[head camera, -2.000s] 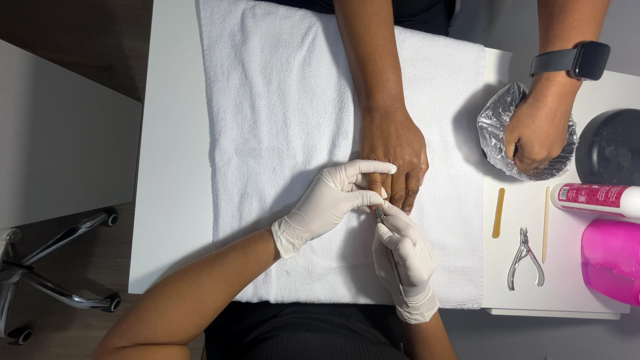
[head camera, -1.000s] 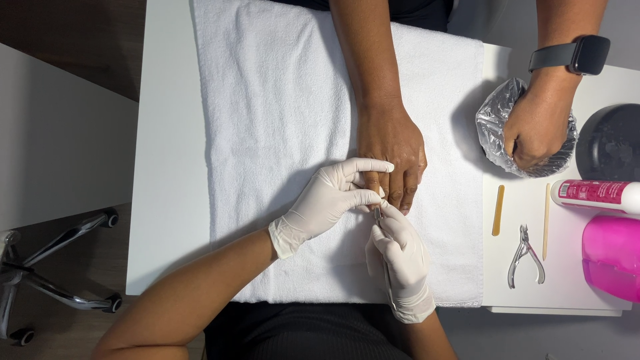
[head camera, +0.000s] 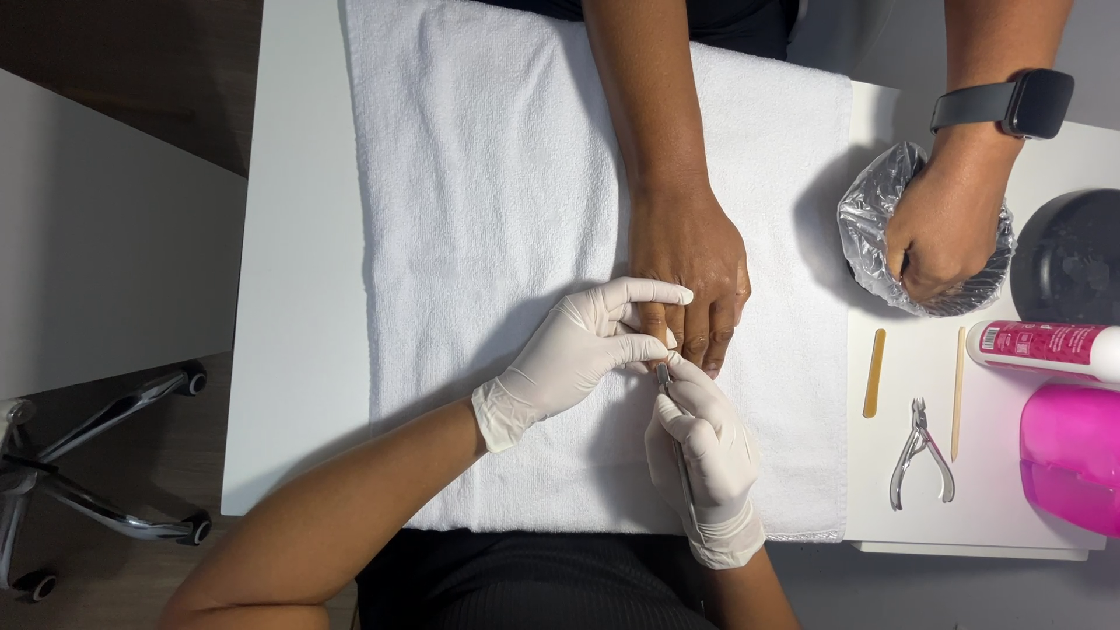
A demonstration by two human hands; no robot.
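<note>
In a white glove, my left hand [head camera: 577, 350] grips a finger of another person's hand [head camera: 687, 254], which lies palm down on a white towel [head camera: 490, 175]. My right hand [head camera: 709, 446], also gloved, is closed around a slim metal cuticle pusher [head camera: 681, 464]. The tool's flat tip touches or nearly touches the nail of the held finger; the exact contact is too small to tell. The person's other hand [head camera: 949, 227], with a smartwatch [head camera: 1037, 103] at the wrist, dips into a bowl lined with clear plastic [head camera: 875, 227].
Right of the towel lie a small tan nail file [head camera: 874, 373], a wooden stick [head camera: 958, 394] and metal cuticle nippers [head camera: 920, 459]. Beyond them are a pink and white bottle [head camera: 1041, 347], a magenta plastic container [head camera: 1072, 455] and a dark round object [head camera: 1072, 258]. A wheeled chair base [head camera: 96, 507] stands lower left.
</note>
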